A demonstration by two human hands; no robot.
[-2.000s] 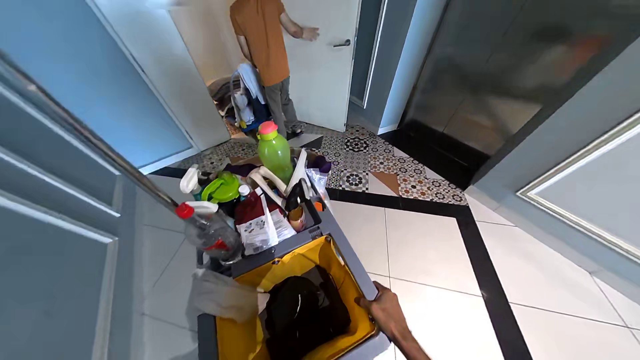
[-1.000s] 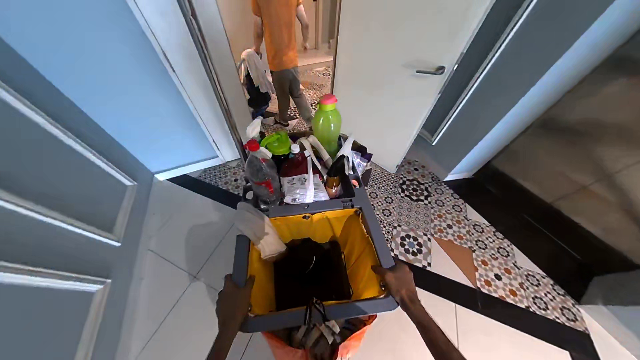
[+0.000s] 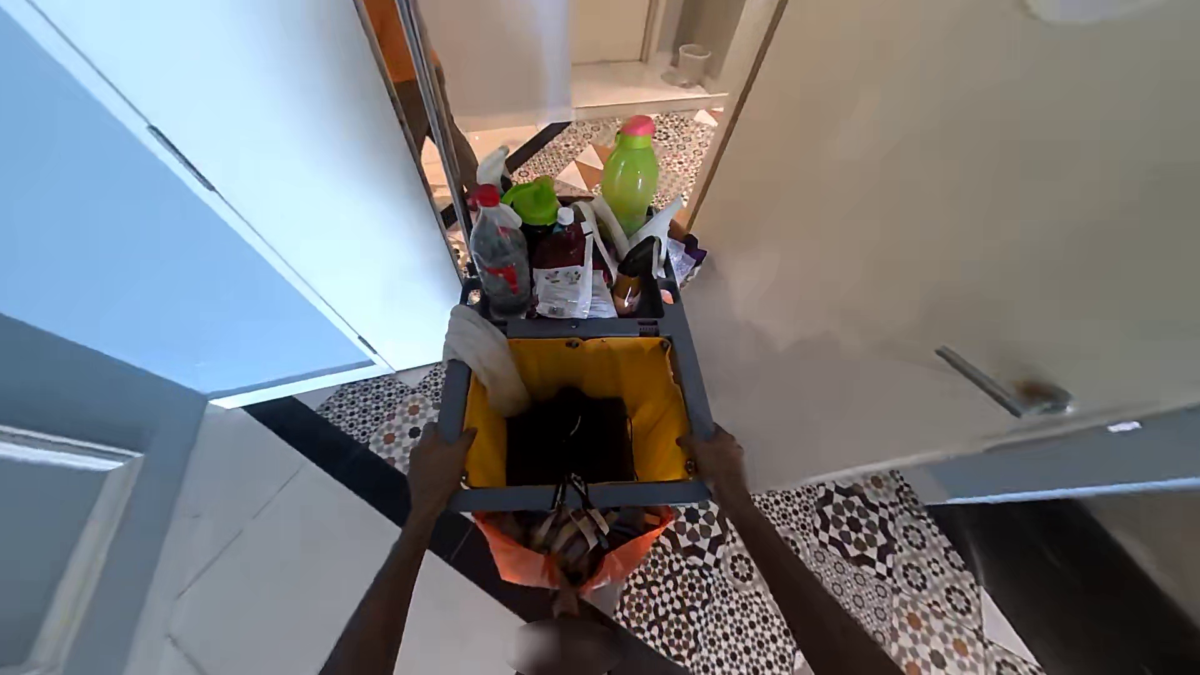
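Note:
A cleaning cart (image 3: 581, 494) with a grey frame and a yellow bag (image 3: 647, 375) stands before me. My left hand (image 3: 439, 469) grips its left rear corner, and my right hand (image 3: 717, 461) grips the right rear side. Dark contents lie deep in the bag. A white cloth (image 3: 487, 361) hangs over the left rim. The front tray holds a clear bottle with a red cap (image 3: 500, 258), a green bottle with a pink cap (image 3: 631, 178), a green-topped container (image 3: 534, 202) and a dark red bottle (image 3: 562, 244). An orange bag (image 3: 516, 558) hangs at the near end.
The cart's front is in a doorway. An open white door (image 3: 891, 234) with a metal handle (image 3: 1003, 384) stands close on the right; a pale blue panel (image 3: 141, 216) is on the left. A person in orange (image 3: 389, 42) is partly visible beyond the frame. Patterned tiles (image 3: 731, 581) cover the floor.
The cart has moved forward into the doorway, closer to the white door. My left hand, not plainly visible on the rim two seconds ago, grips it now. The person in orange has moved mostly out of sight.

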